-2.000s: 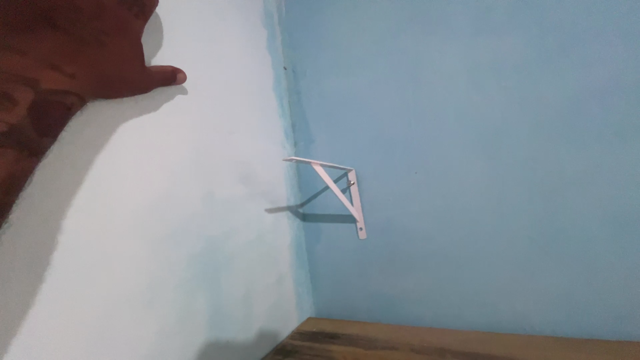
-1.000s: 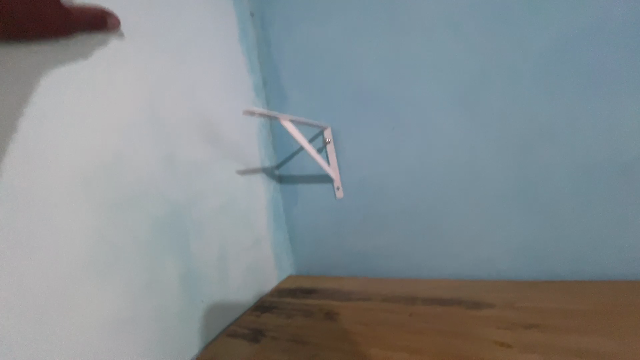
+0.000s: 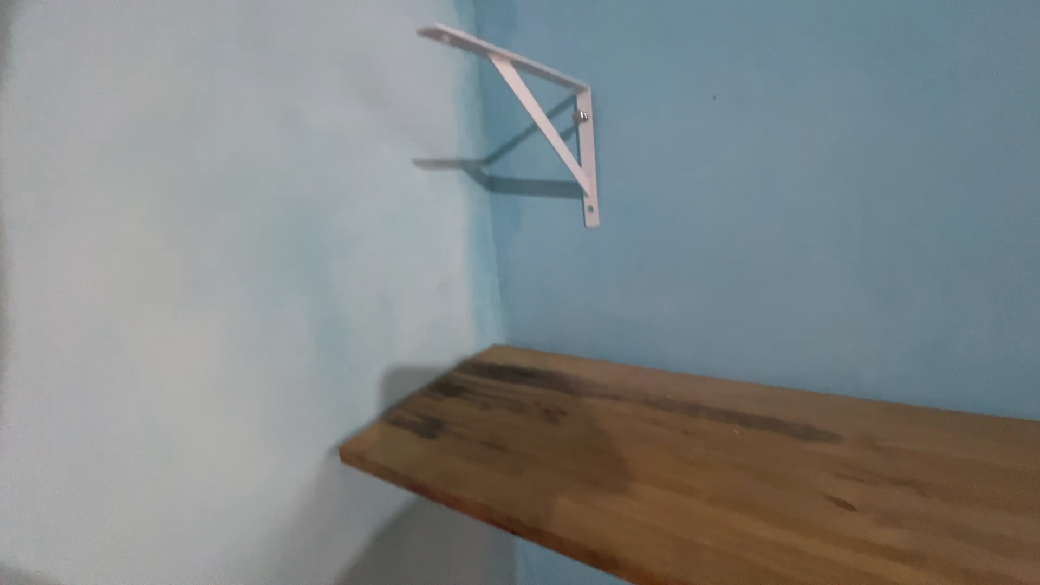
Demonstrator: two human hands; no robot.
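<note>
Neither my left hand nor my right hand shows in the head view now. A white metal shelf bracket [image 3: 540, 122] is fixed to the blue wall near the corner, its top arm sticking out and a diagonal brace below it. One screw head [image 3: 582, 116] shows in its upright leg, and a hole without a screw is visible near the lower end. Below the bracket, a brown wooden shelf board [image 3: 650, 455] with dark stains runs from the corner toward the lower right.
The blue wall [image 3: 772, 203] meets a whitish wall [image 3: 203, 244] at the corner. The board's front edge [image 3: 487, 516] juts out at the bottom. Shadows of the bracket and board fall on the walls.
A hand at the upper left, resting at the whitish wall in the earlier frames, has gone out of view. The view has shifted, showing more of the board.
</note>
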